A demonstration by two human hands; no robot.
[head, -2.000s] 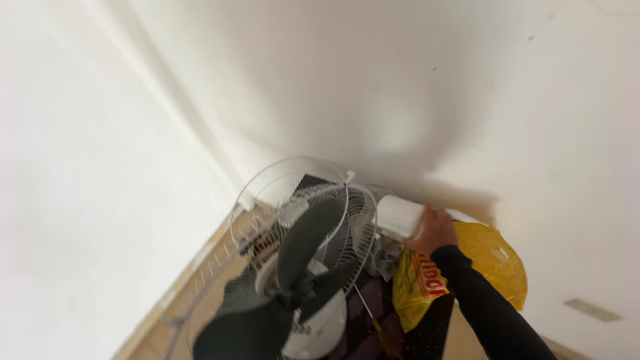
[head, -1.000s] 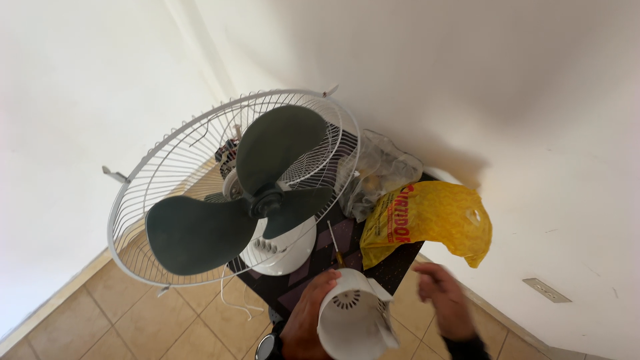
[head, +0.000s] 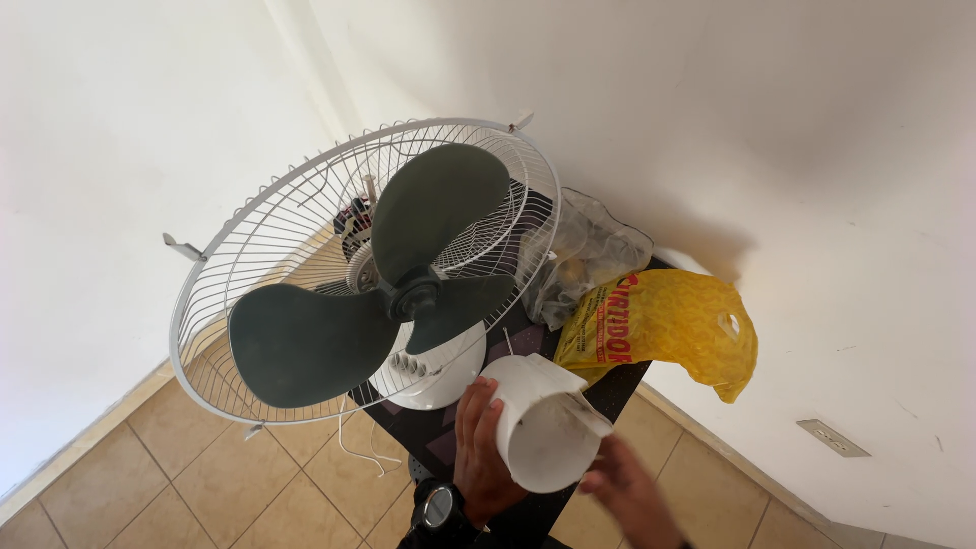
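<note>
My left hand, with a watch on the wrist, grips the left side of a white plastic fan motor cover. The cover's round hollow end faces up toward me. My right hand is blurred at the cover's lower right edge; whether its fingers grip it cannot be told. Left of the hands stands an electric fan with dark green blades in front of an uncovered wire rear guard. Its white base has several buttons. The exposed motor shows behind the guard.
A yellow plastic bag with printing and a clear plastic bag lie on the dark table. A thin metal shaft lies beside the cover. White walls meet behind. A wall outlet is at right, and a cord hangs at left.
The white cover, at the back by the clear bag two seconds ago, is now near me in my left hand. Since one second ago it has turned, and my right hand has come to its edge.
</note>
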